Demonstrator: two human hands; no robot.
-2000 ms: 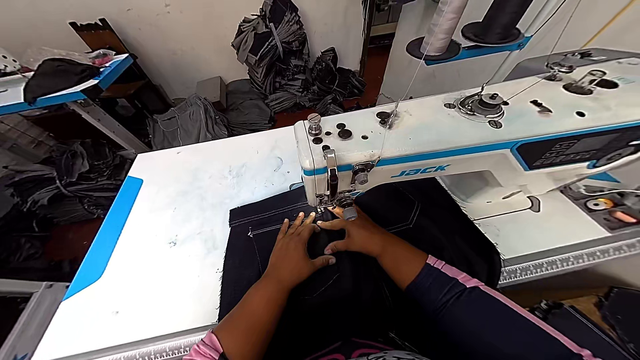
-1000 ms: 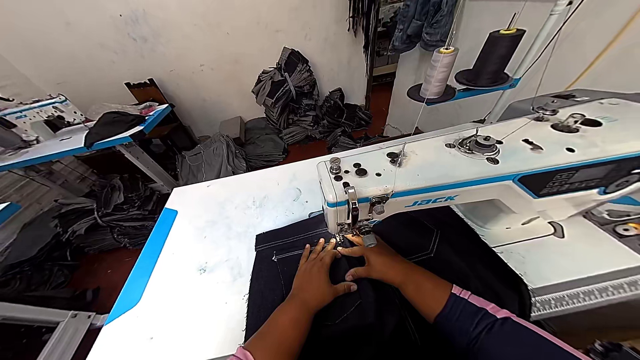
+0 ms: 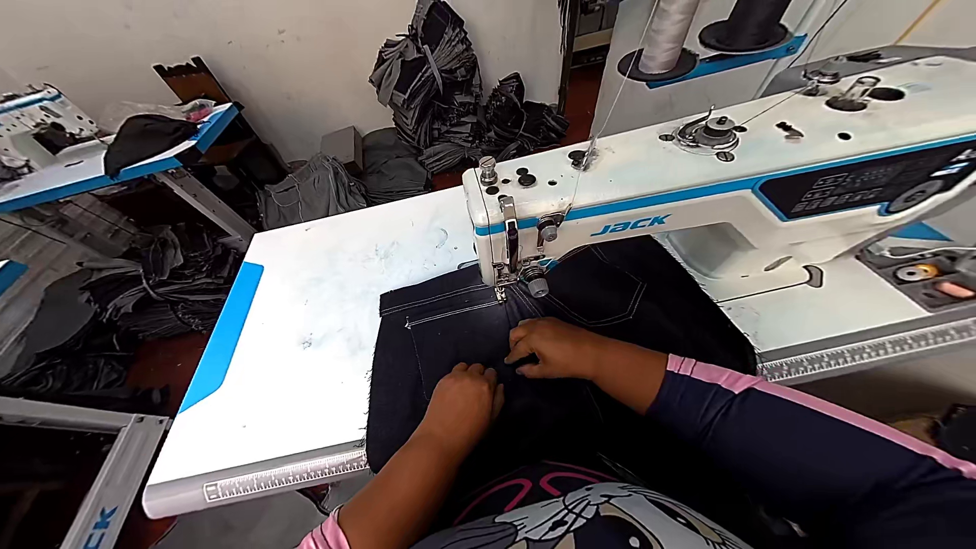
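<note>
A dark denim garment panel [image 3: 450, 335] with pale stitched pocket outlines lies across the table of a white and blue Jack sewing machine [image 3: 610, 191]. The presser foot [image 3: 501, 294] stands over the panel's upper part, beside a seam. On the near side of the foot, my right hand [image 3: 553, 349] has its fingers curled and pinches the cloth. Lower and to the left, my left hand [image 3: 465, 396] grips the same cloth with bent fingers. Both hands are close together but apart, and their fingertips are partly hidden in the dark fabric.
Thread cones [image 3: 671, 38] stand behind the machine. The white tabletop [image 3: 305, 343] extends left, with a measuring scale [image 3: 290, 474] along its near edge. Bundles of dark cloth [image 3: 431, 84] lean on the wall. Another sewing table [image 3: 183, 156] is at the back left. A parts tray [image 3: 907, 286] sits right.
Both hands have moved from beside the presser foot toward my body, down the denim. Their flat, spread fingers have curled onto the cloth.
</note>
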